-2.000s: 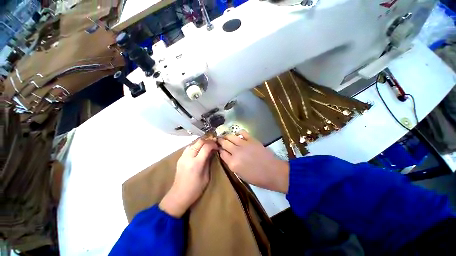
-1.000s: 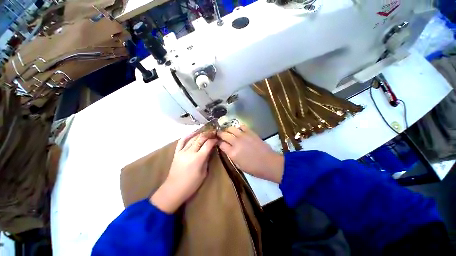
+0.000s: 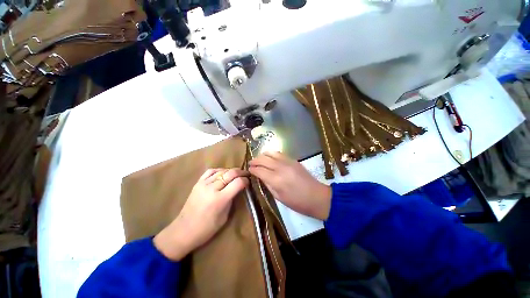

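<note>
A tan-brown fabric panel [image 3: 168, 186] lies on the white table under my hands, its top corner at the needle area of the white sewing machine [image 3: 302, 41]. A brown zipper [image 3: 268, 218] and a pale white strip [image 3: 255, 227] run down its right edge. My left hand [image 3: 204, 208] presses on the panel and grips its edge with thumb and fingertips. My right hand [image 3: 287, 181] pinches the same edge from the right, fingertips close to the left ones. Both hands are just below the lit presser foot, whose details are blurred by glare.
A zipper bundle [image 3: 354, 125] lies under the machine arm. A red and black item [image 3: 453, 116] with a thin cord lies at the right. Brown pieces with pale curved lines [image 3: 75, 32] are behind at the left, above a dark brown stack [image 3: 17, 169]. The white table [image 3: 87, 174] surrounds the machine.
Both hands have moved down the panel's edge, away from the needle. The panel's top corner now shows, its left side lies flatter, and the white strip has come into view.
</note>
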